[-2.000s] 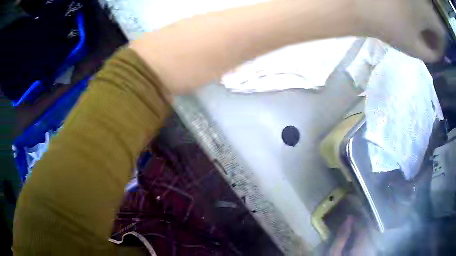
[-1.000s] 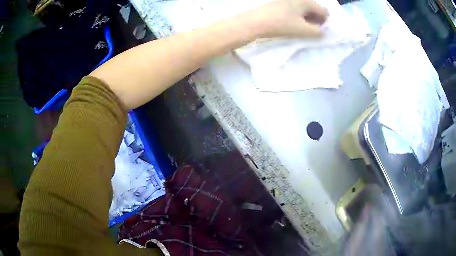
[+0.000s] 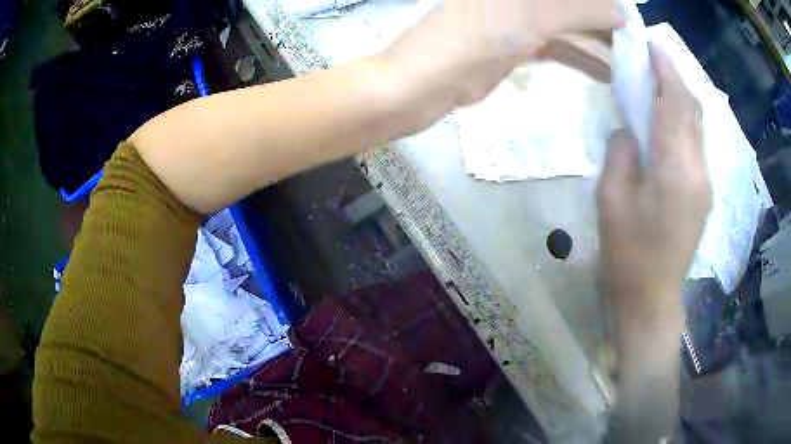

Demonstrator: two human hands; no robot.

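My left hand [image 3: 529, 35] reaches across the top of the view, its fingers at a white cloth piece [image 3: 631, 82]. My right hand [image 3: 655, 186], blurred, is raised over the table with thumb and fingers closed on the same piece, which stands up folded or edge-on between the hands. A flat white cloth stack [image 3: 538, 130] lies on the table below my left hand. More white cloth [image 3: 728, 191] drapes at the right, behind my right hand, over the machine side. The machine plate is mostly hidden by my right forearm.
The worn table edge [image 3: 460, 277] runs diagonally, with a round black spot [image 3: 559, 244] on the top. A blue bin [image 3: 264, 269] holds crumpled white pieces beside the lap. A dark cloth bundle [image 3: 104, 113] lies at upper left. Dark red checked cloth [image 3: 347, 355] covers the lap.
My right hand has come up from the lower right edge to the white piece. My left hand has moved slightly right, and a piece is now lifted between both hands.
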